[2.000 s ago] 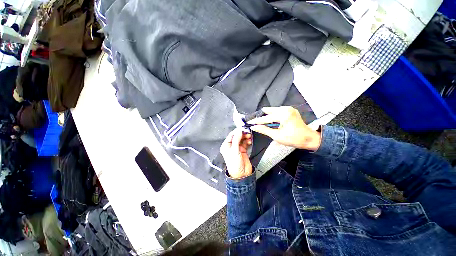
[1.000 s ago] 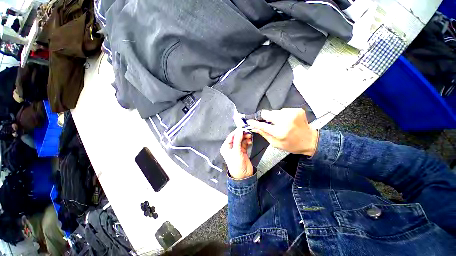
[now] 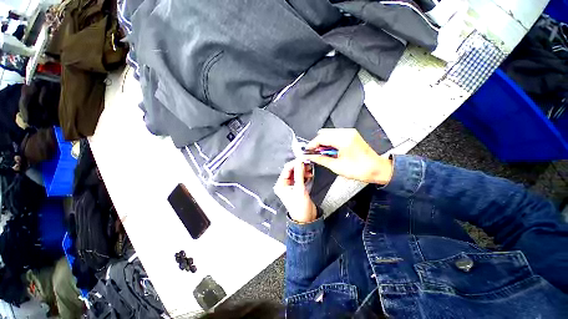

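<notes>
A large grey garment (image 3: 249, 56) with white stripes lies heaped on the white table. My left hand (image 3: 296, 190) pinches the garment's edge (image 3: 301, 146) near the table's front edge. My right hand (image 3: 352, 157) is close beside it, its fingertips almost touching those of my left hand. It holds a short dark tool with red and blue parts (image 3: 326, 151), likely thread snips. No needle or thread can be made out.
A black phone (image 3: 189, 210), tiny black buttons (image 3: 185, 261) and a dark clear packet (image 3: 209, 292) lie on the white table (image 3: 134, 205). A checked swatch (image 3: 476, 62) is at the far edge. A blue bin (image 3: 514, 118) stands right; dark clothing piles (image 3: 93, 218) stand left.
My right hand has shifted and turned slightly, so the tool's red and blue parts now show between its fingers. My left hand stays at the garment's edge.
</notes>
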